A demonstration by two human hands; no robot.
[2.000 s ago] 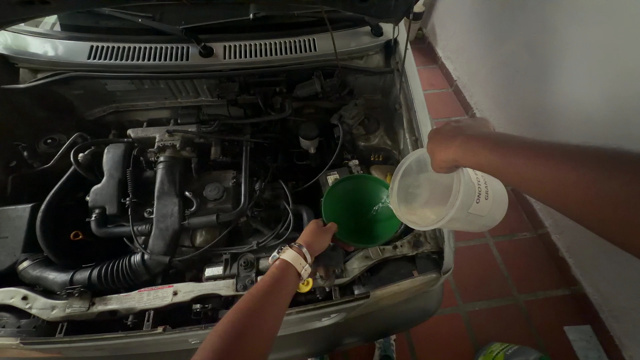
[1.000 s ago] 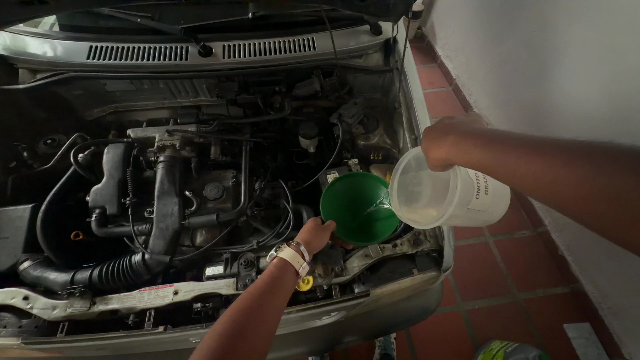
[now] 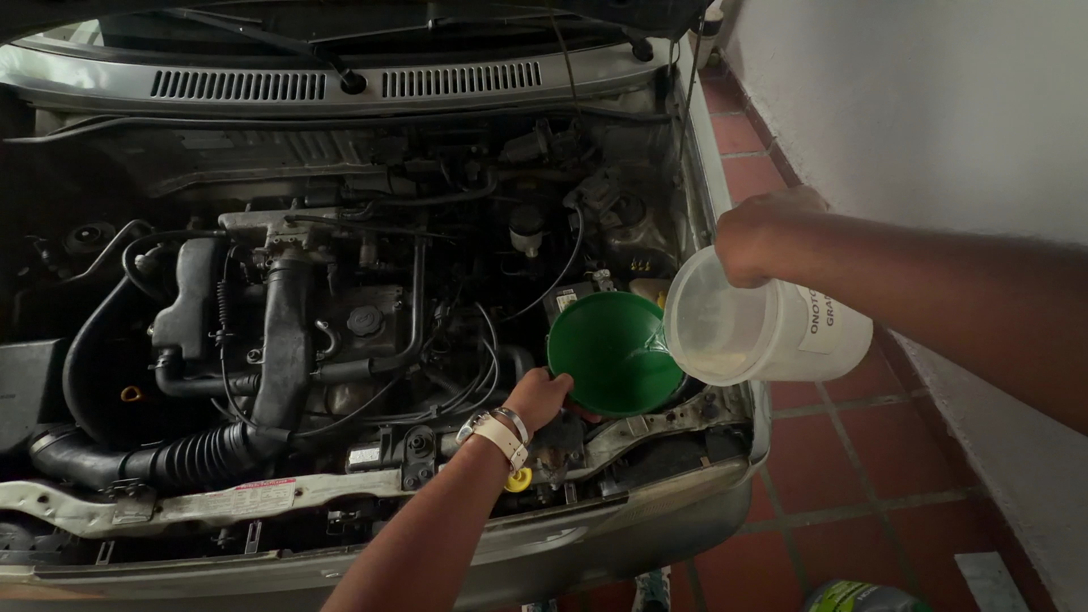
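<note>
My left hand (image 3: 541, 399), with a watch on a light strap at the wrist, grips the near left rim of a green plastic funnel (image 3: 614, 357). The funnel sits over the right front corner of the engine bay; its spout is hidden. My right hand (image 3: 756, 236) holds a translucent plastic tub (image 3: 778, 331) tilted to the left, with writing on its side. The tub's lip is at the funnel's right edge, and clear liquid runs from it into the funnel.
The car's engine (image 3: 340, 314) and a ribbed black intake hose (image 3: 195, 455) lie left of the funnel. A yellow cap (image 3: 518, 480) is near my left wrist. The front crossmember (image 3: 340, 489) runs along the near side. A white wall (image 3: 952, 119), tiled floor (image 3: 816, 467) and container (image 3: 863, 597) are at right.
The tub is tipped a little differently in my right hand, its label turned. Liquid runs in all the frames, and my left hand stays on the funnel's rim.
</note>
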